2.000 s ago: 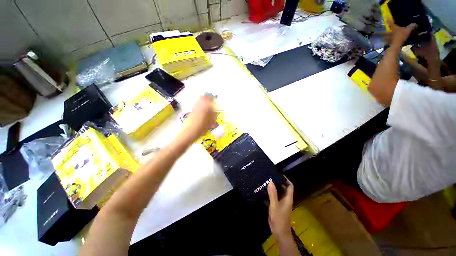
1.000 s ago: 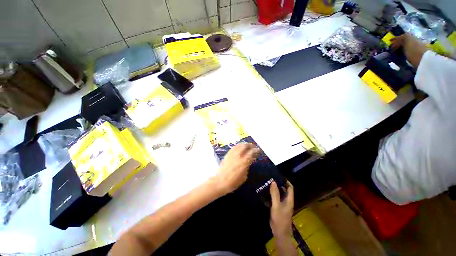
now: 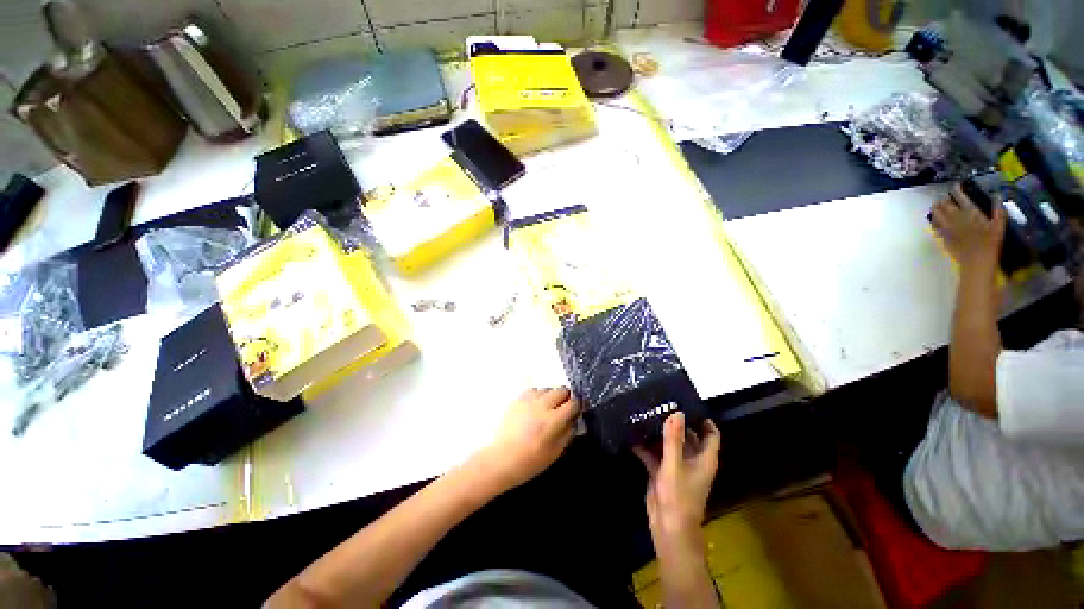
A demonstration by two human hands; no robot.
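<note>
A yellow retail pack (image 3: 566, 263) lies flat on the white bench, its black hang tab pointing away. A black inner box (image 3: 642, 410) sits at its near end, at the bench edge, with shiny wrinkled clear film over its upper part. My right hand (image 3: 682, 470) holds the near right corner of the black box, thumb on top. My left hand (image 3: 541, 431) is at the box's left edge, fingers curled; its fingertips are partly hidden, so I cannot tell if they grip. Small silvery parts (image 3: 504, 311) lie on the bench to the left.
Yellow packs (image 3: 297, 312) and black boxes (image 3: 196, 393) are stacked at the left beside clear bags (image 3: 190, 268). A phone (image 3: 484, 152) and yellow stack (image 3: 530, 95) lie behind. An open carton (image 3: 820, 550) is below right. A person's hand (image 3: 969, 226) works at the right.
My left hand has moved from on top of the black box to its left edge. Shiny film now shows over the box. The view has shifted, and the neighbour's arm has moved.
</note>
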